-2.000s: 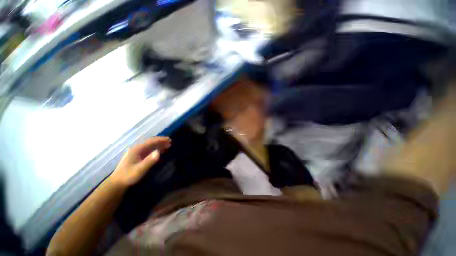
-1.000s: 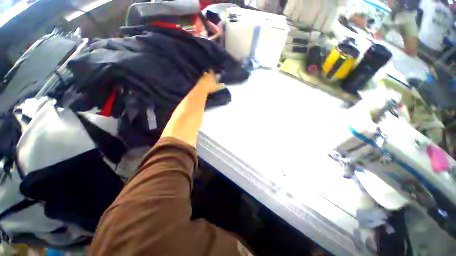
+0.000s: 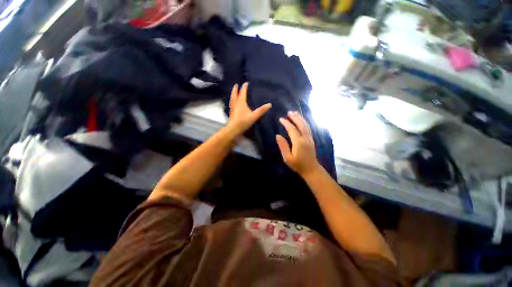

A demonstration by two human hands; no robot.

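Note:
A dark navy garment [image 3: 275,75] lies over the white table's front edge and hangs down towards my lap. My left hand [image 3: 242,112] rests on its left part with the fingers spread. My right hand [image 3: 298,144] lies on its right part, fingers apart and slightly bent. Neither hand visibly grips the cloth. The garment's lower end is in shadow. A heap of dark garments [image 3: 129,73] with white tags and a red bit lies to the left, touching or close to this garment.
The sewing machine [image 3: 426,89] stands at the right with a pink cloth [image 3: 460,58] on top. A black item [image 3: 432,162] lies on the table [image 3: 370,176] near its front edge. Pale grey and navy garments [image 3: 50,174] are piled at lower left. Yellow objects [image 3: 342,7] show at the back.
The navy garment has come from the heap onto the table in front of me and over its edge. My right hand has come into view. My left hand has moved towards the front edge.

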